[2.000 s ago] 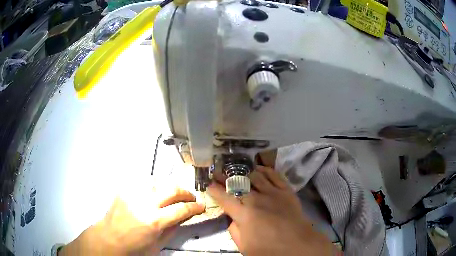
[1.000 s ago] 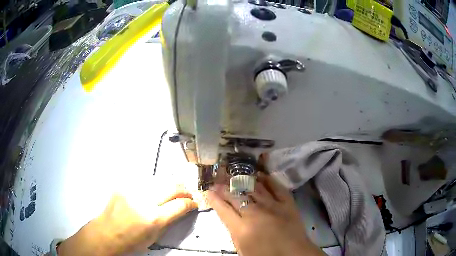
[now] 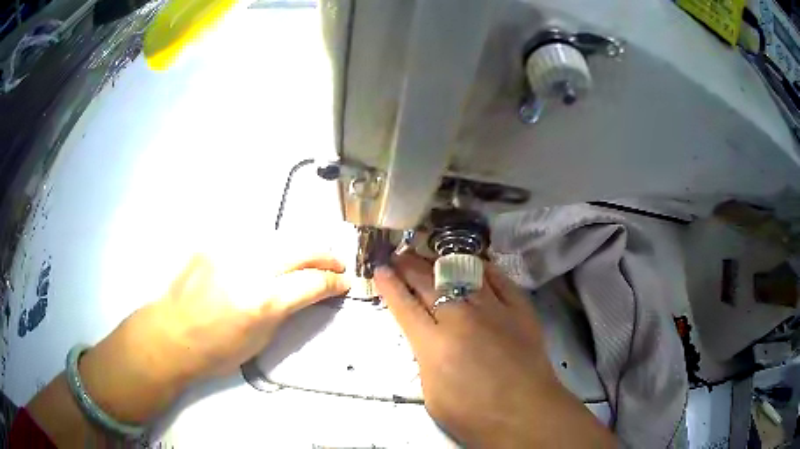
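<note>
Grey-brown ribbed cloth [image 3: 614, 307] lies bunched on the bed right of my right hand and runs under the machine arm. A small pale edge of cloth [image 3: 361, 287] shows at the presser foot [image 3: 367, 250], between my fingertips. My left hand [image 3: 219, 307] lies left of the foot, its finger and thumb tips at that edge, washed out by bright light. My right hand [image 3: 482, 351] presses on the work just right of the foot, fingers partly hidden behind the lower tension knob [image 3: 459, 274]. The needle point cannot be made out.
The white machine head [image 3: 421, 105] stands over the work, with an upper tension knob [image 3: 558, 72]. A yellow lamp piece [image 3: 184, 31] is at the upper left. The white bed [image 3: 114, 219] glares brightly. Orange-red and black snips [image 3: 687, 346] lie at the right.
The view has tipped down and closer, so the machine head stands higher in the picture. Both hands stay at the foot. More of my left wrist, with its bracelet, shows.
</note>
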